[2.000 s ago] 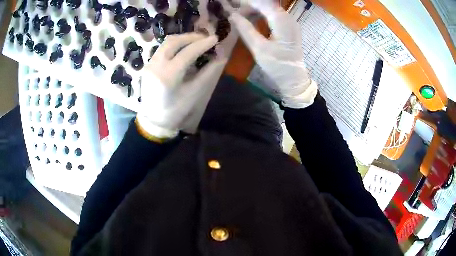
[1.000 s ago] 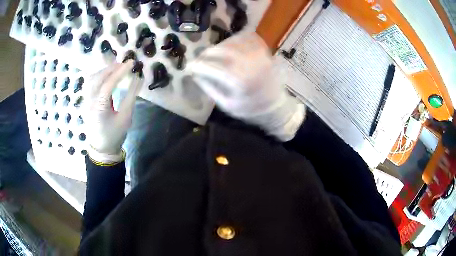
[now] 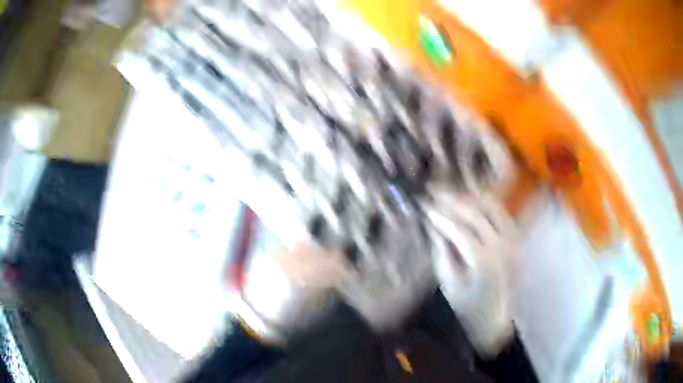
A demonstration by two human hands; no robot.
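The frame is strongly blurred. The white foam tray (image 3: 389,288) lies in front of me with rows of dark earbuds (image 3: 317,226) smeared by the blur. My gloved left hand (image 3: 303,273) is at the tray's near left edge. My gloved right hand (image 3: 475,250) is at the tray's right side, near a dark piece. The fingers of both hands are too blurred to tell whether they hold anything.
A second white tray (image 3: 161,247) lies lower left, with a red strip (image 3: 242,247) beside it. The orange machine edge (image 3: 494,90) runs along the right, with green (image 3: 435,41) and red (image 3: 562,160) buttons. The record sheet (image 3: 558,277) and pen (image 3: 592,329) are at lower right.
The view has swung, showing more of the orange machine edge. My left hand is now at the tray's near edge and my right hand at its right side.
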